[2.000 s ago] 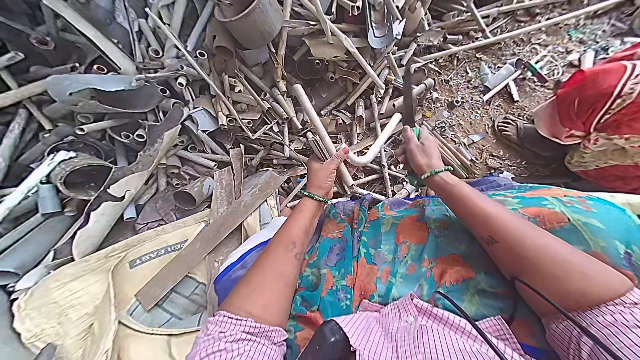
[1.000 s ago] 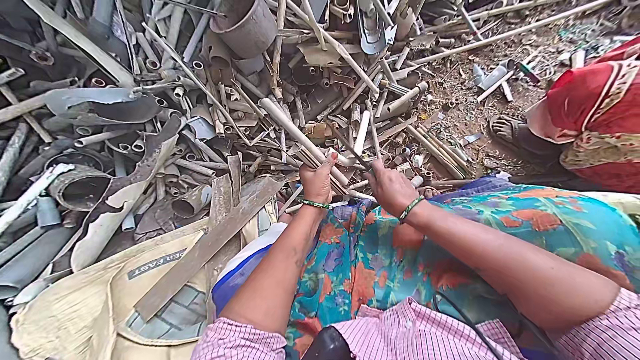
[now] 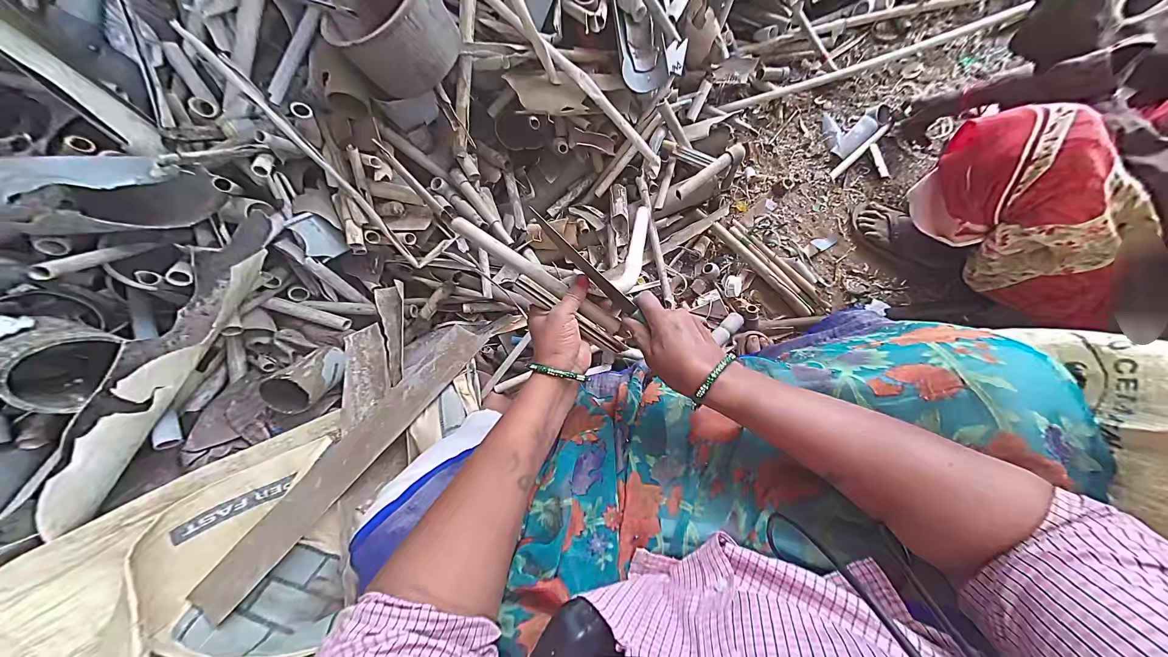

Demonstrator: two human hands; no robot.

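Observation:
A pale bent plastic pipe [image 3: 511, 255] is gripped near its lower part by my left hand [image 3: 561, 338], its straight length pointing up and left. Its curved white end [image 3: 637, 251] rises on the right, behind the blade. Beside it, my right hand [image 3: 675, 342] is closed around the handle of a long dark blade [image 3: 584, 265], which points up and left and crosses over the pipe. The handle is mostly hidden by my fingers. Whether the blade's edge touches the pipe, I cannot tell.
Heaped plastic pipe scraps [image 3: 310, 315] spread ahead and left. A wide grey pipe piece [image 3: 397, 46] stands at the top. A flat strip [image 3: 338, 474] lies over a printed sack [image 3: 155, 547] on the left. Another person's red-clothed leg [image 3: 1040, 201] and sandaled foot [image 3: 881, 228] are at right.
The blade stood upright to the right of the pipe two seconds ago; my right hand has moved left toward my left hand, and the blade now slants across the pipe.

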